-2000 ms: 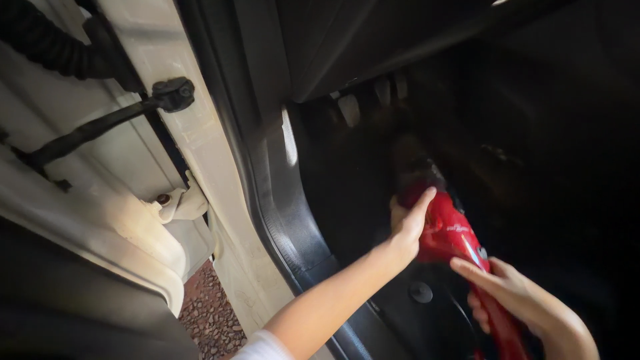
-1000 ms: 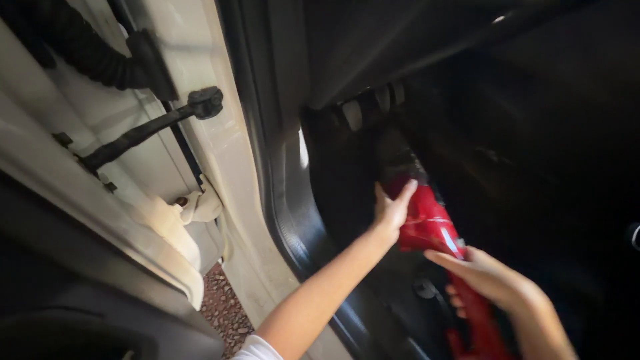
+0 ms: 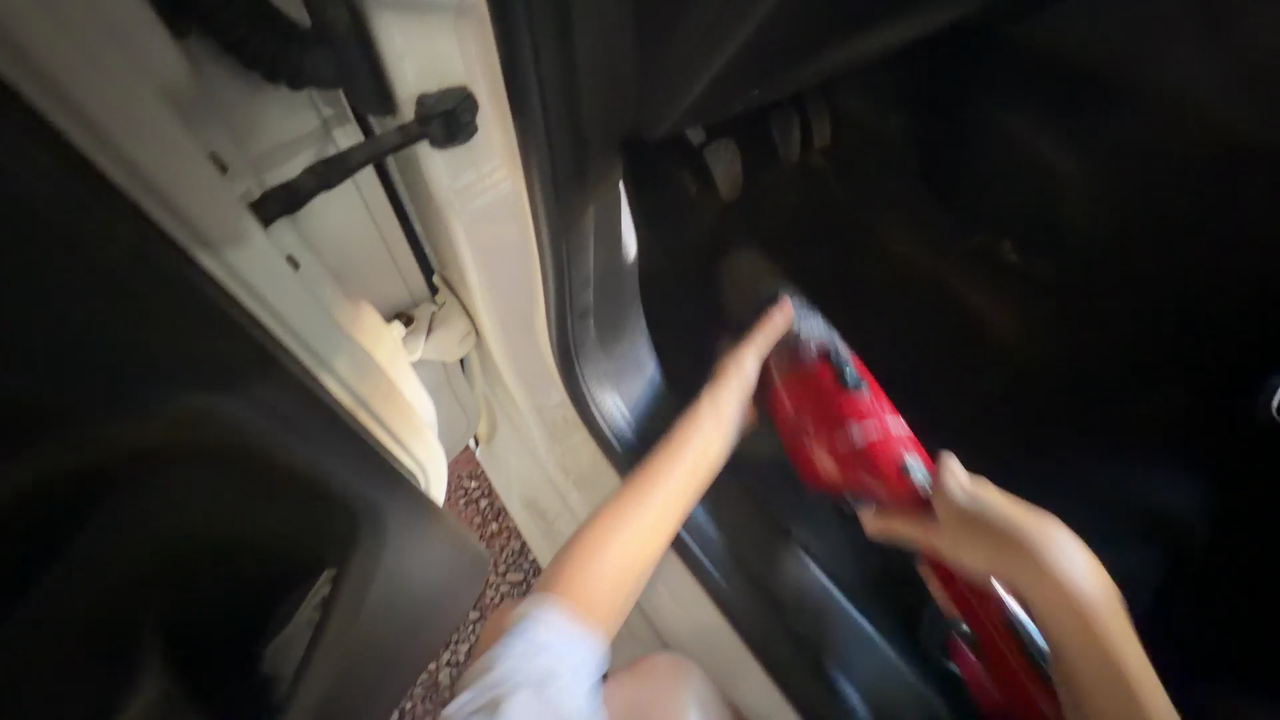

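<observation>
A red handheld vacuum cleaner (image 3: 845, 425) slants across the driver's footwell of a car, its clear front end pointing up and left toward the pedals. My right hand (image 3: 985, 525) is closed around its red handle, behind the body. My left hand (image 3: 750, 365) lies against the left side of its front end, fingers pointing forward; blur and the angle hide whether it grips there. The nozzle is blurred and dark against the floor.
Foot pedals (image 3: 725, 165) hang under the dashboard. At the left are the cream door sill (image 3: 500, 270), the open door (image 3: 400, 560) and its black check strap (image 3: 350, 165). Reddish gravel (image 3: 490, 530) shows below, between door and sill.
The vacuum has turned so that more of its side and clear front shows. My left hand now sits farther along its left side, no longer over the top of the red body. The view has shifted slightly.
</observation>
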